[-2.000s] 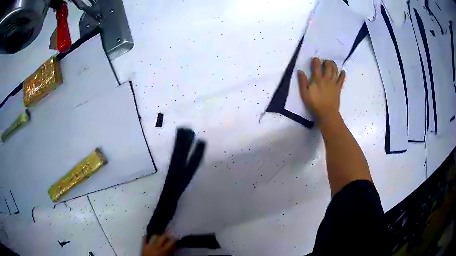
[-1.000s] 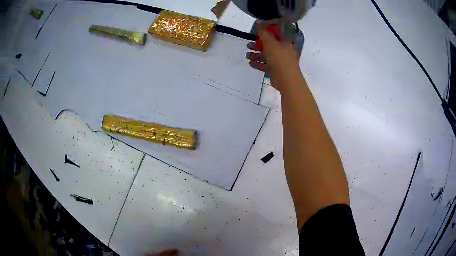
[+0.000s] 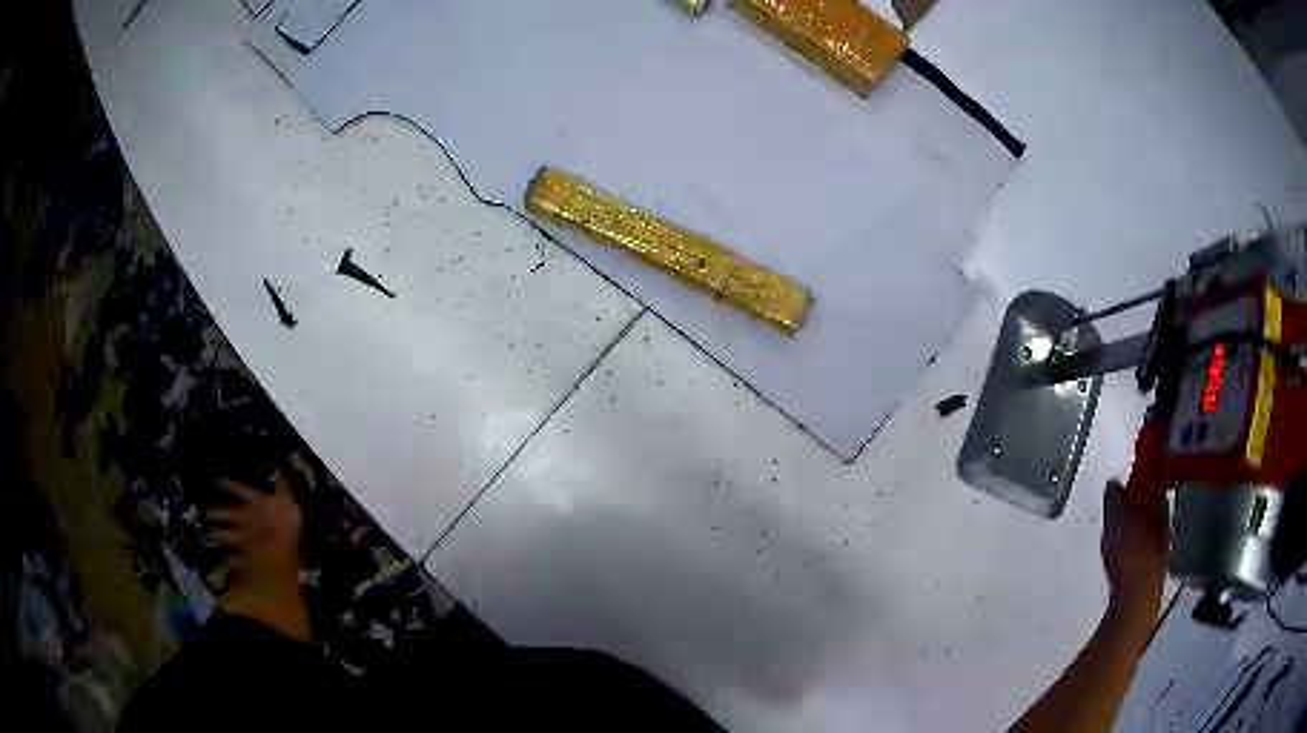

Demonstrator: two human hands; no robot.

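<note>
The straight knife cutting machine [image 3: 1236, 380] stands at the right, with a red body, lit red digits and a silver motor. Its grey base plate [image 3: 1029, 408] lies on the white table, right of the lay's corner. My right hand [image 3: 1137, 530] is on the machine's near side, partly hidden by it; its fingers look closed around the handle. My left hand [image 3: 258, 523] is off the table edge at lower left, empty, fingers spread. The paper-topped lay [image 3: 846, 380] holds a long gold-taped weight [image 3: 667, 251] and an orange-gold block weight [image 3: 824, 36].
A small black scrap [image 3: 950, 405] lies between lay and base plate. Two black scraps [image 3: 366, 275] lie at the left. The table's curved edge [image 3: 337, 473] runs down the left, with cloth scraps [image 3: 158, 387] on the floor. A dark strip [image 3: 968, 103] borders the lay's far side.
The view has shifted, showing more of the near table edge. The machine now stands at the right with its display visible, beyond the lay's corner. My left hand has come into view at the lower left.
</note>
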